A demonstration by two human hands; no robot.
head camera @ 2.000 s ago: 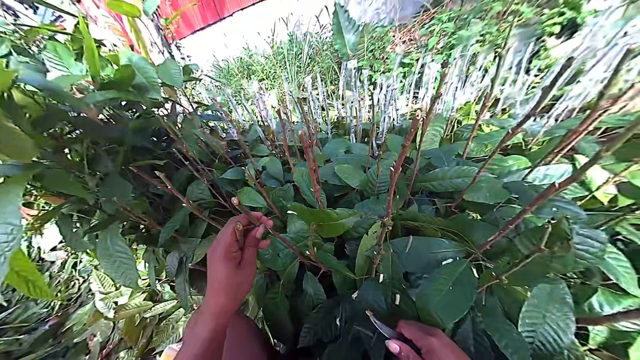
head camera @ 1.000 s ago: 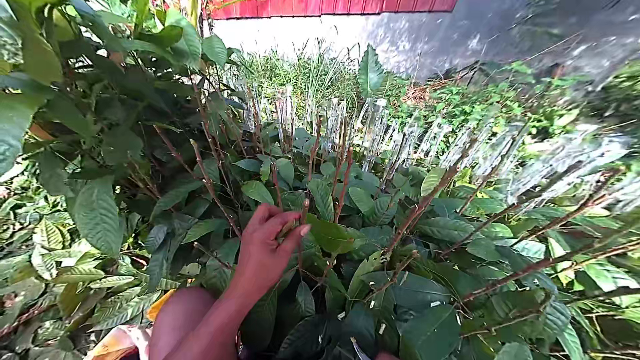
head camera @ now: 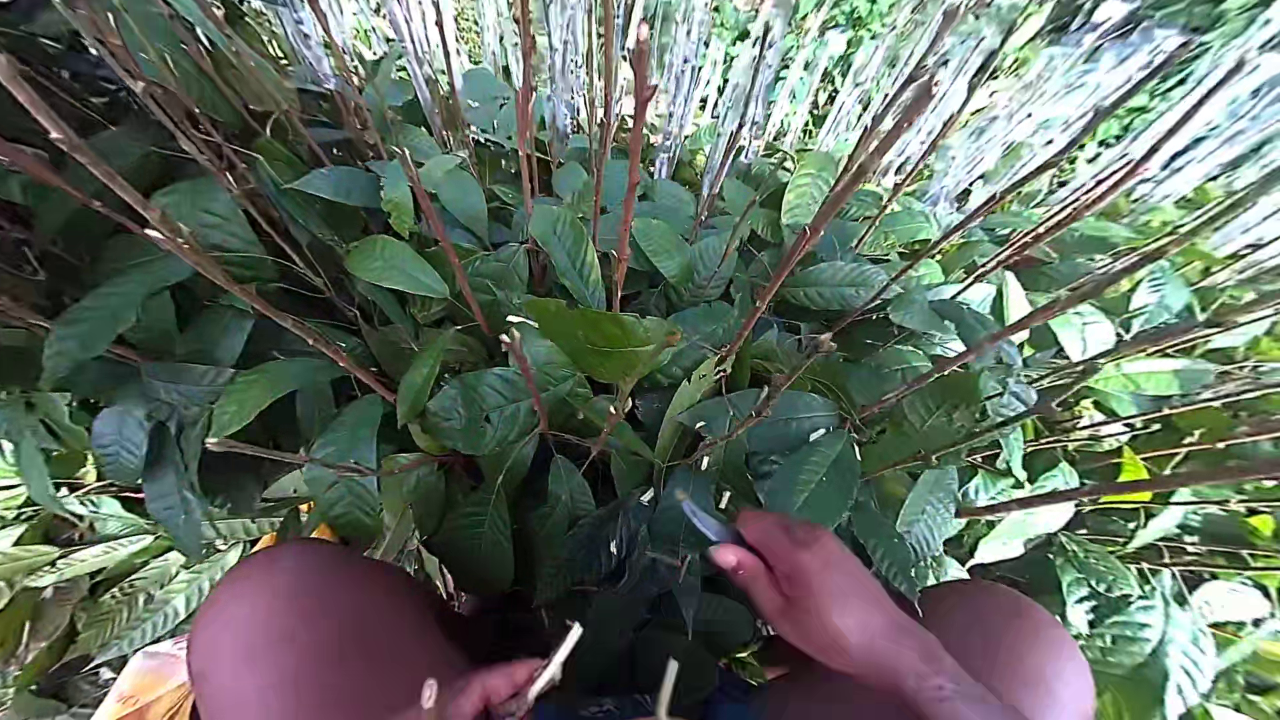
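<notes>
My right hand (head camera: 815,585) is closed on a small knife, whose blade (head camera: 706,521) points up and left over dark green leaves. At the bottom edge my left hand (head camera: 490,688) holds a cut stem piece (head camera: 553,660) with a pale, bare end; part of this hand is out of view. Another pale stem end (head camera: 667,688) shows between the hands, and it is unclear what holds it. Small pale chips lie on the leaves ahead of the knife. Bare brown stems (head camera: 635,150) of the leafy plants (head camera: 800,480) stand in front of me.
Long bare stems lean in from the left (head camera: 200,260) and right (head camera: 1010,330). Behind them stand many stems with clear plastic wrapping (head camera: 565,75). My knees are at both sides of the hands. An orange and yellow cloth or bag (head camera: 150,685) lies at the lower left.
My left hand has come down from among the stems to near my lap, where it holds a stem piece. My right hand with the knife shows more fully. The view has tilted down.
</notes>
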